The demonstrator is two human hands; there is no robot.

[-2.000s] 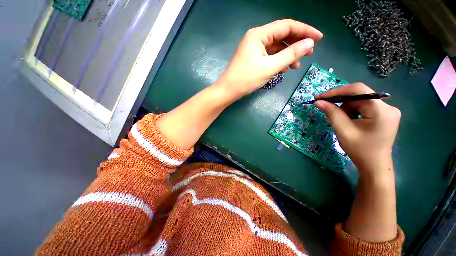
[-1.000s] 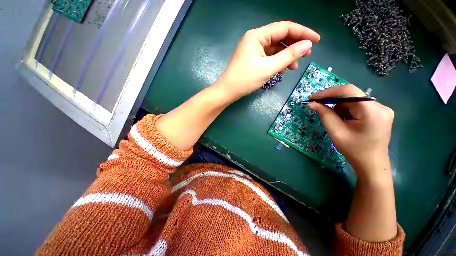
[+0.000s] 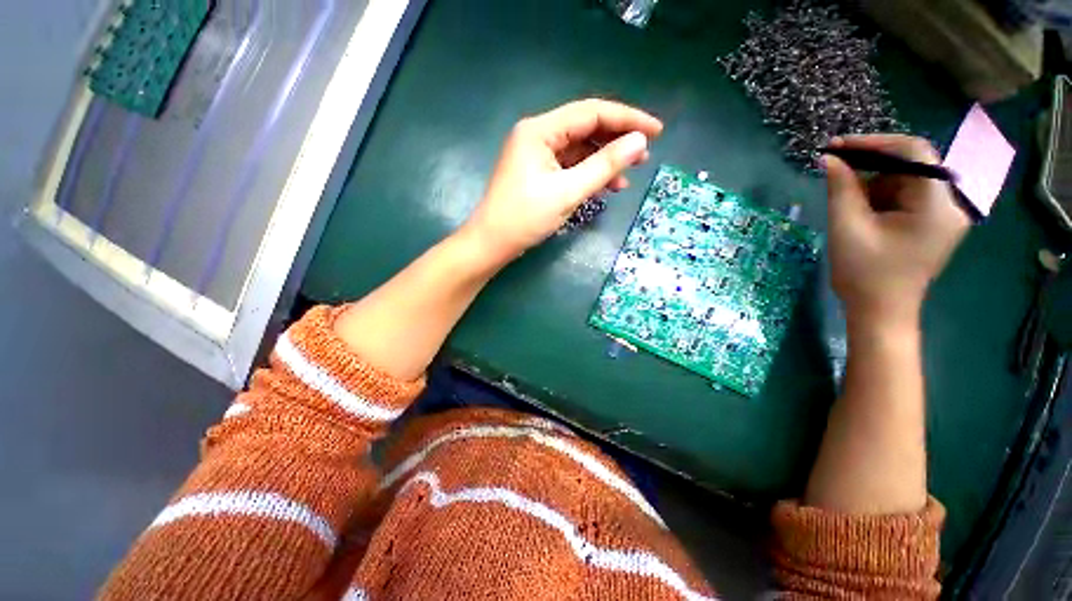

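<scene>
The green circuit board (image 3: 705,282), dense with small parts, lies flat on the mat in front of me. My right hand (image 3: 893,223) holds dark tweezers (image 3: 899,161) between thumb and fingers, right of the board. Their tip is at the lower edge of the large dark component pile (image 3: 811,76); whether it grips a part cannot be told. My left hand (image 3: 562,170) hovers left of the board, thumb and index finger close together; anything between them is too small to tell. A small component pile (image 3: 584,214) lies partly hidden below my left hand.
A pale frame (image 3: 265,235) with a grey bed stands at left, with another green board (image 3: 153,53) on it. A pink card (image 3: 978,159) lies at right. A brownish box (image 3: 964,41) is at upper right, and clear plastic (image 3: 635,11) at the top edge.
My right hand has moved the tweezers off the board, up and right to the large pile. The whole view has shifted, bringing the plastic into sight. My left hand keeps its pose.
</scene>
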